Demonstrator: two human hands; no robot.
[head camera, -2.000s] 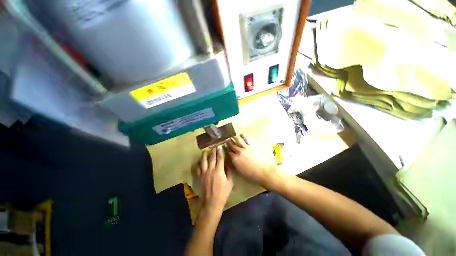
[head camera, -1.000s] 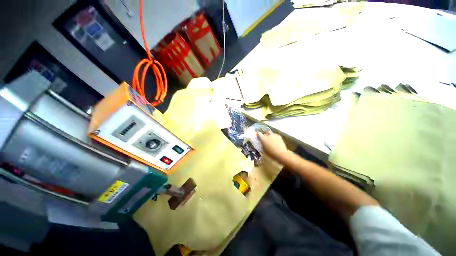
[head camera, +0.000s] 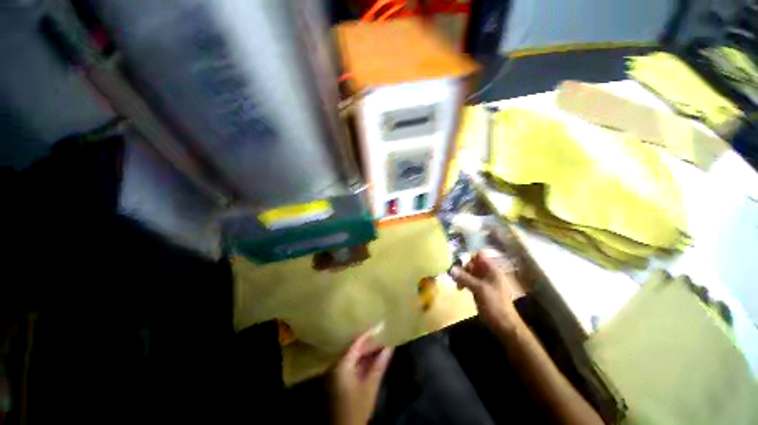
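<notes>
A large yellow-tan panel (head camera: 349, 290) lies over the press table, under the brown press head (head camera: 341, 256). My left hand (head camera: 363, 365) is at the panel's near edge, thumb and fingers together on or at the edge; blur hides whether it grips. My right hand (head camera: 486, 286) is right of the panel, by the small dark labels (head camera: 455, 264) and a crumpled clear bag (head camera: 474, 234). Its fingertips are close together at a small dark thing, too blurred to tell if held.
The press cylinder (head camera: 224, 100) and control box (head camera: 409, 149) stand behind the panel. Yellow start buttons show at right (head camera: 427, 292) and left (head camera: 286, 333). Yellow panel stacks (head camera: 582, 174) and a greenish-tan stack (head camera: 673, 357) lie on the white table (head camera: 548, 264) at right.
The view has swung back towards the press. My left hand has come into view at the panel's near edge. My right hand has moved off the clear bag to the labels' near side.
</notes>
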